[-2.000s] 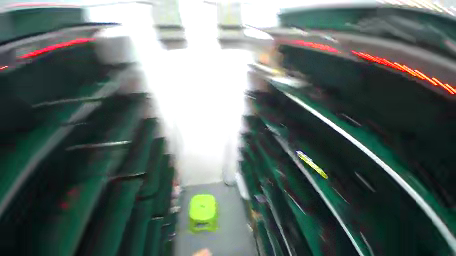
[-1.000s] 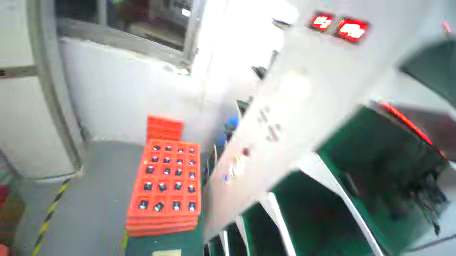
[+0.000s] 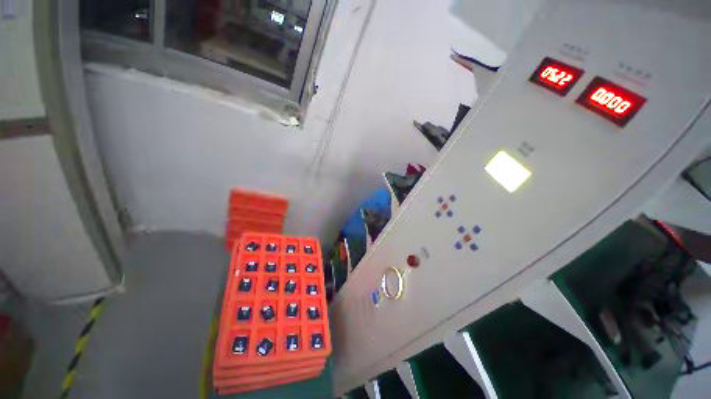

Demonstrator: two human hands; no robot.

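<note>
No hand shows in the view. Nearest in front is a stack of orange-red compartment trays (image 3: 275,305). The top tray holds one small dark electronic unit (image 3: 267,312) in each cell. The stack rests on a green surface (image 3: 316,387), of which only a part shows. Right of it stands the pale rack control panel (image 3: 499,234), with two lit red digital displays (image 3: 611,100), a yellow-lit square (image 3: 507,171), blue and red buttons (image 3: 468,238) and a round metal ring (image 3: 393,283).
More orange-red trays (image 3: 256,214) lean by the white wall (image 3: 187,148) under a window (image 3: 226,39). Green rack shelves (image 3: 507,351) run at lower right, with a dark tangle of cables (image 3: 641,312) on the upper one. Yellow-black tape (image 3: 80,347) marks the grey floor (image 3: 156,312) at left.
The view has turned from the aisle with the green stool to the rack's end and the trays. Since one second ago, the panel fills more of the view and its displays are sharper.
</note>
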